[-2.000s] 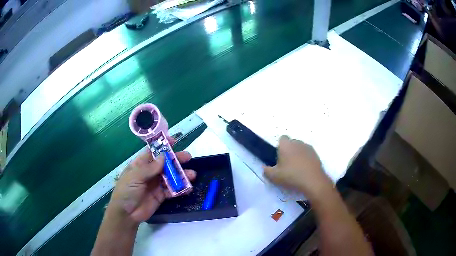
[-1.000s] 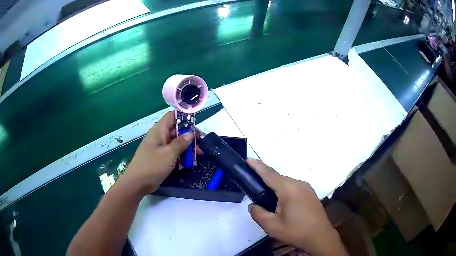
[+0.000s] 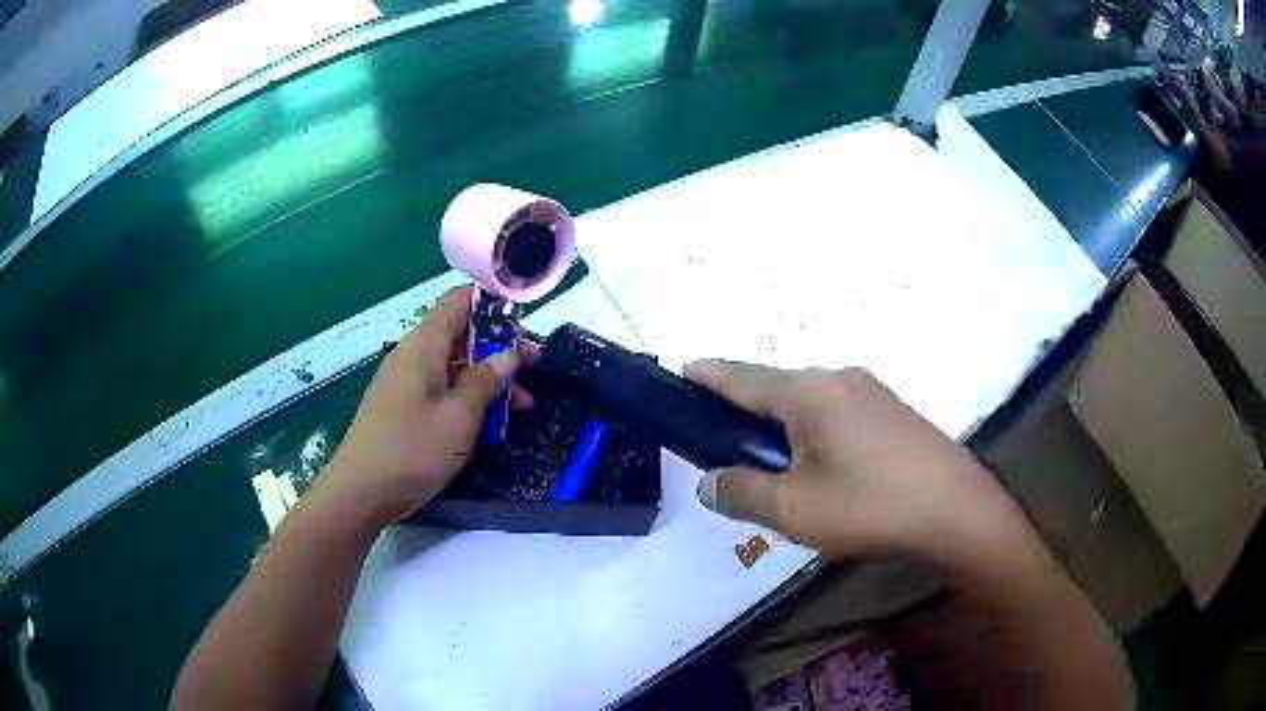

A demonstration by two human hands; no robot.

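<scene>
My left hand [image 3: 424, 403] holds a pink handheld fan [image 3: 486, 239] upright by its open handle, above the black screw tray [image 3: 555, 517]. The round head points up, and a blue battery cell [image 3: 496, 403] shows in the handle under my thumb. My right hand [image 3: 833, 458] grips a thick black electric screwdriver [image 3: 653, 399]. Its front end is beside the open handle, just below the circuit board [image 3: 493, 322]; the bit tip cannot be made out. A loose blue cell [image 3: 580, 460] lies among tiny screws in the tray.
The white sheet [image 3: 833, 264] lies right of the tray, and a small orange-brown piece [image 3: 751, 551] is near its front edge. The green conveyor [image 3: 417, 153] runs behind. A metal post [image 3: 941, 67] stands at its rail. Cartons [image 3: 1166, 417] are at right; a carton with pink pieces [image 3: 833, 676] is below.
Since the oldest frame, the fan has moved up and right and the screwdriver has come to its handle. Since the middle frame, the screwdriver's rear has risen and it lies flatter.
</scene>
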